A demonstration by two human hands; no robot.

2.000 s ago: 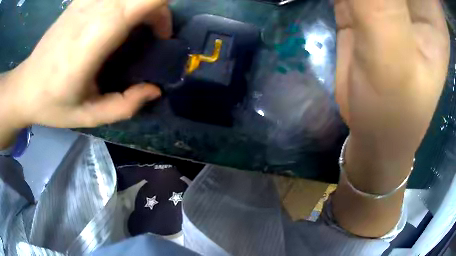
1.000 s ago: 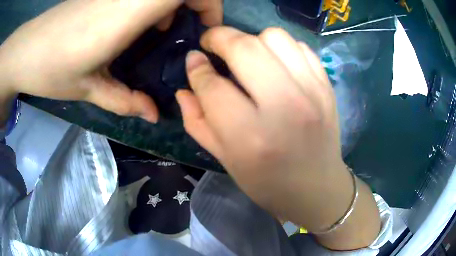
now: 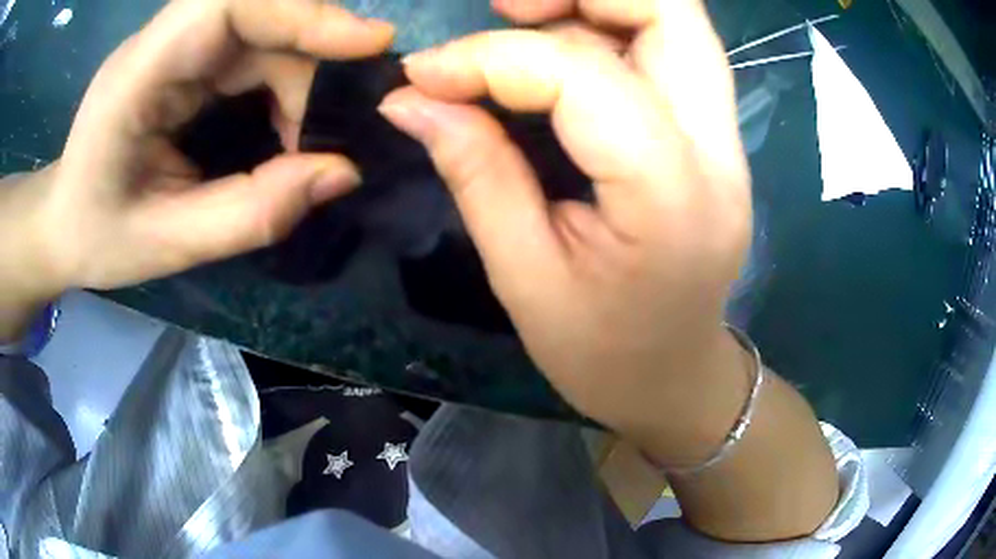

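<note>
A black display module (image 3: 366,109) is between my two hands in the upper left-centre, above the bench mat. My left hand (image 3: 197,153) holds its left part, with the index finger at the top and the thumb below. My right hand (image 3: 623,186) has its thumb and index fingertips close together at the module's upper right edge. Whether they pinch the module or a thin film on it cannot be told. A dark fixture (image 3: 453,286) lies below on the mat, mostly hidden by my right hand. No orange cable shows on the held module.
The dark green mat (image 3: 830,295) curves away at the right. On it lie a white triangle (image 3: 857,137), two thin pale lines (image 3: 773,55) beside its tip and a small dark part (image 3: 931,173). Clear film (image 3: 754,115) shows just right of my right hand.
My right hand came in from the right to the module and has since shifted slightly; its fingertips are now at the upper edge. My left hand still holds the module, and its thumb has risen.
</note>
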